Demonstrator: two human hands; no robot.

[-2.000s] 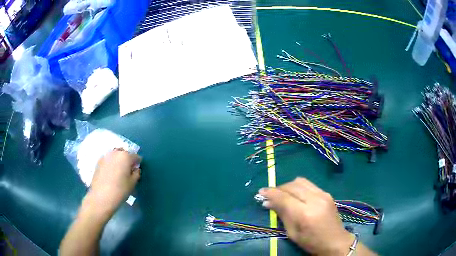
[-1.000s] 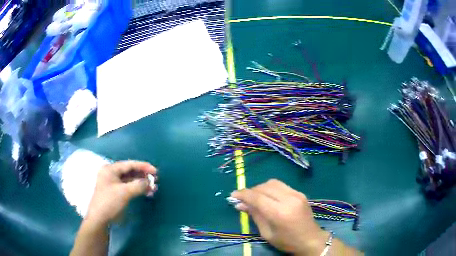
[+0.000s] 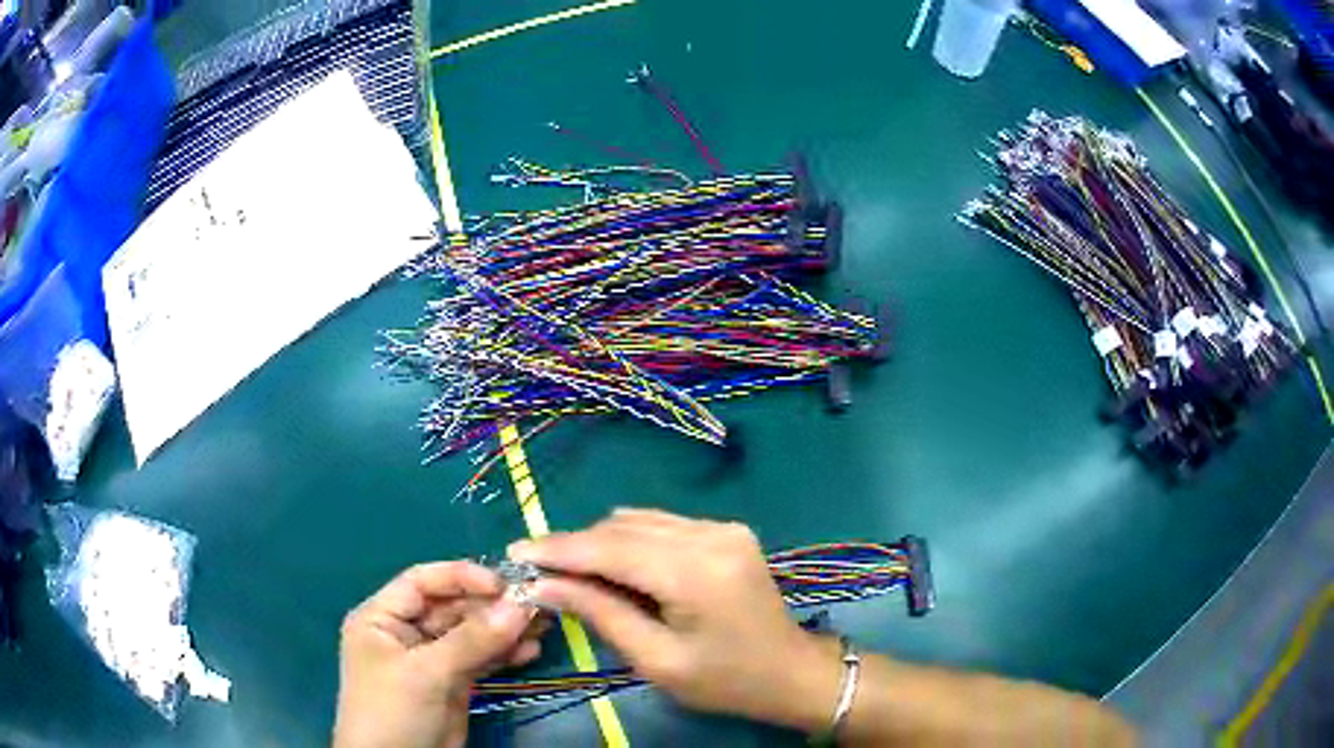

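Observation:
A wire harness [image 3: 841, 570] runs under my right hand [image 3: 658, 592], its black connector block at the right. My right hand pinches the silvery terminal ends [image 3: 519, 573] of its wires. My left hand [image 3: 424, 643] meets it there, thumb and finger closed at the same tips; a small white sleeve appears to be between its fingers, mostly hidden. A second harness [image 3: 563, 687] lies below my hands, partly covered by them.
A large unlabelled harness pile [image 3: 629, 322] lies beyond my hands. A labelled harness pile [image 3: 1148, 278] is at the right. An open bag of white sleeves [image 3: 132, 607] is at left, with a paper sheet [image 3: 271, 263] and blue bin [image 3: 110, 161] beyond. A translucent cup [image 3: 969, 32] stands at the back.
My left hand has moved right from the sleeve bag to the wire tips in my right hand. My right hand still pinches the tips. The camera view has turned to the right.

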